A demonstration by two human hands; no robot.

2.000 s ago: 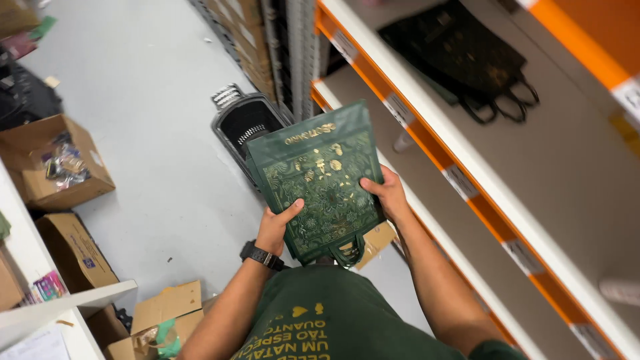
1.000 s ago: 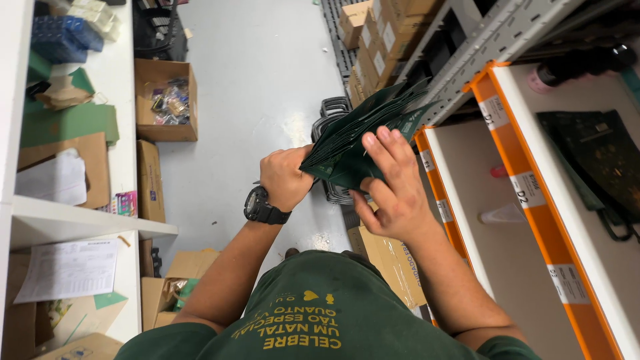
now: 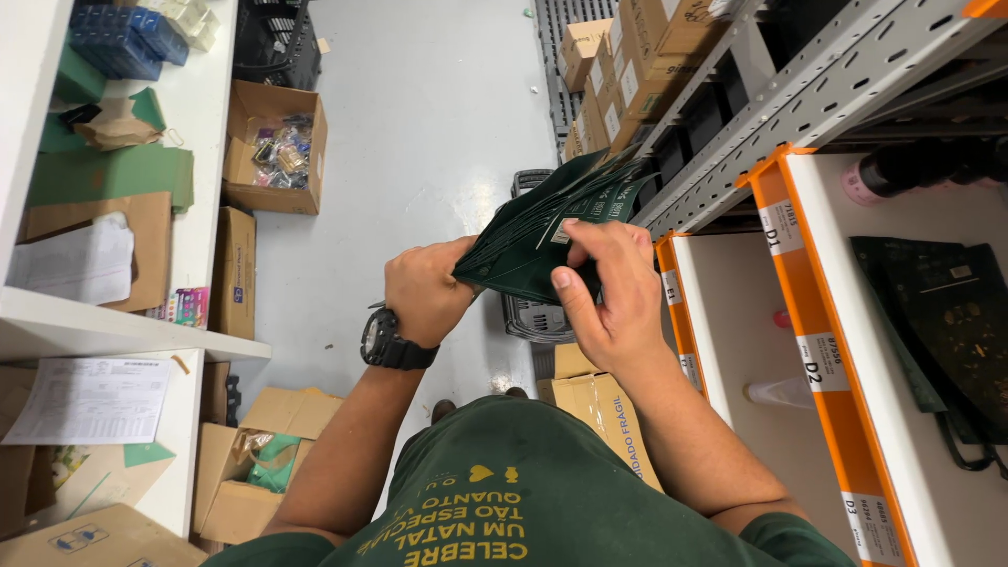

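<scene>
A stack of flat dark green bags [image 3: 543, 228] is held edge-up in front of my chest, its upper edges fanned apart. My left hand [image 3: 431, 291], below a black wristwatch [image 3: 386, 340], grips the stack's lower left end. My right hand [image 3: 614, 291] is at the right face of the stack, fingers spread and bent, the index fingertip by a small printed label; whether it pinches a bag cannot be told. More dark green bags [image 3: 945, 331] lie on the white shelf at the right.
Left are white shelves [image 3: 157, 339] with papers, green card and small boxes. On the floor stand a carton of small wrapped items [image 3: 276, 150], an open carton [image 3: 260, 465], a black plastic basket [image 3: 539, 315] and a taped carton [image 3: 602, 409]. Orange-edged shelving [image 3: 827, 354] is close at the right.
Two seconds ago both hands held the stack with its gold-printed face up; now it is turned edge-up and fanned. Since one second ago, the right index fingertip has come to the label area. The view has turned.
</scene>
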